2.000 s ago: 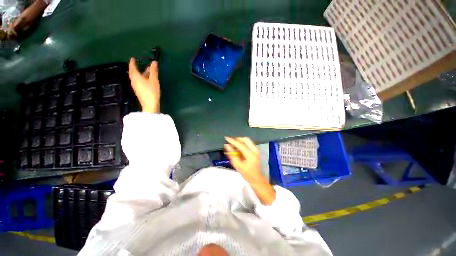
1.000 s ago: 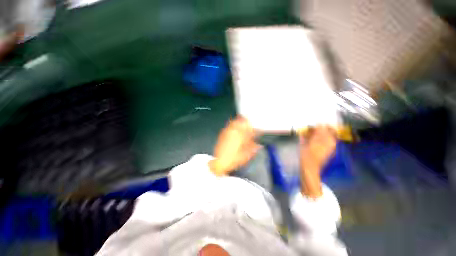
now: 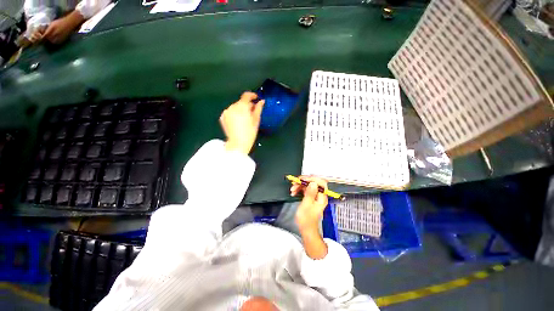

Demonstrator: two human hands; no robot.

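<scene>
My left hand (image 3: 241, 123) is at the left rim of the small blue-lined box (image 3: 276, 109), its fingertips closed at the dark edge; the box looks tilted. My right hand (image 3: 311, 197) holds a slim yellow and black tool (image 3: 329, 192) crosswise, just below the front edge of the bench. The white parts tray (image 3: 355, 130) with rows of small dark slots lies flat to the right of the box. A small black plastic module (image 3: 182, 83) sits on the green bench to the left of my left hand.
A black blister tray (image 3: 100, 155) lies at left. A second slotted tray (image 3: 468, 79) is propped at right, above a crumpled clear bag (image 3: 432, 159). A blue bin (image 3: 398, 225) stands below the bench edge. Another person's hands (image 3: 58, 29) are at the far left.
Both hands have left the white tray's front edge. My left hand has moved up and left to the blue box. My right hand has moved left with the yellow tool.
</scene>
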